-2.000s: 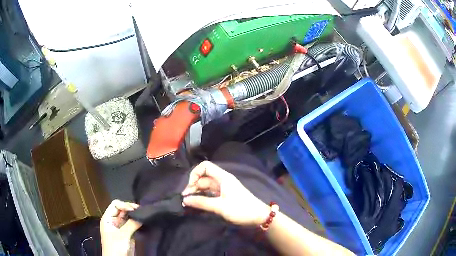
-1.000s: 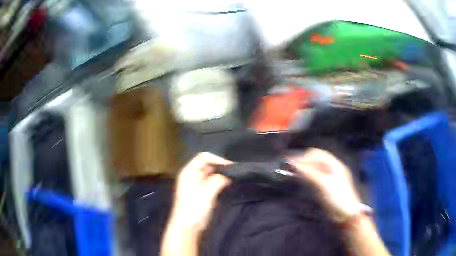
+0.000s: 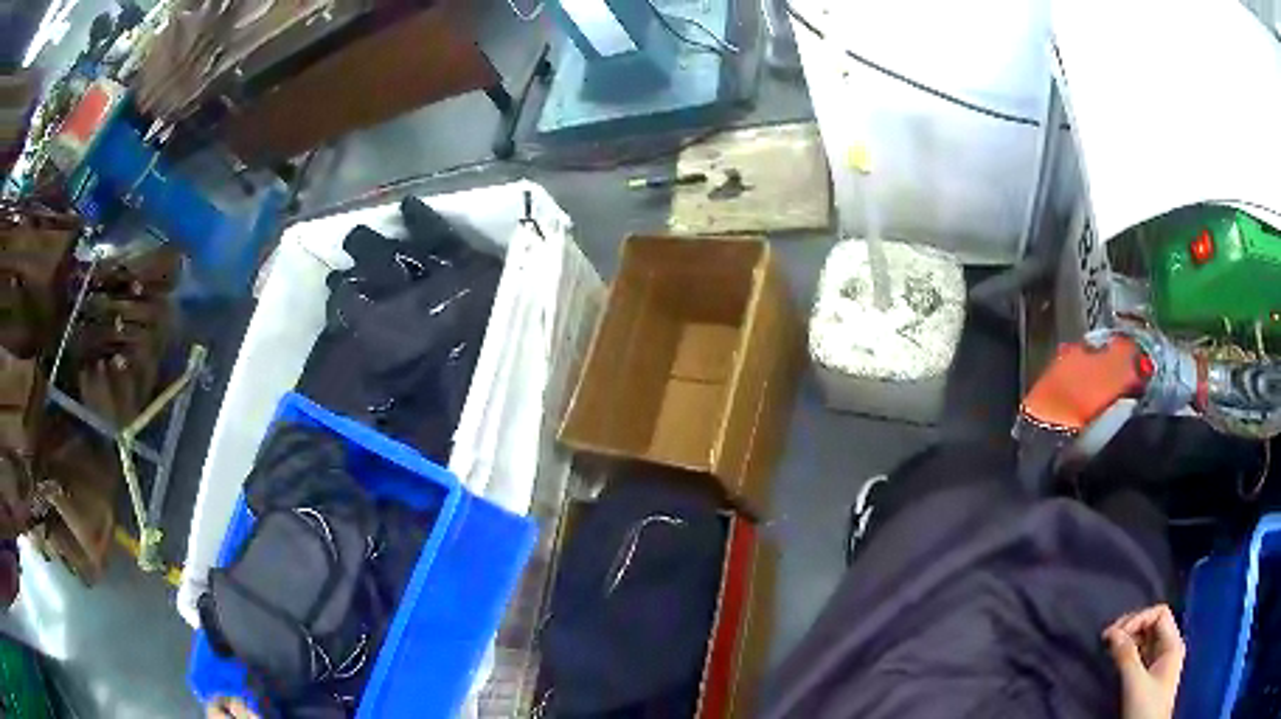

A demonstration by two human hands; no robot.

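Observation:
Black pouches with thin pale lines lie in the smaller blue tote at the lower left. My left hand shows only as fingertips at the bottom edge, by the tote's near left corner; what it holds is hidden. My right hand is over the dark cloth on my lap, cut off at the bottom, its fingers loosely curled and nothing visible in them. The red-orange trimmer head is above and left of my right hand, not touched.
The blue tote sits against a white bin of black pieces. A brown carton stands right of it, a red-edged box with black pieces below. A speckled block bears a pole. Another blue tote is at the right edge.
The view has swung left. My hands, earlier together on a black piece, are now far apart, the left at the smaller tote. The black piece no longer shows between them.

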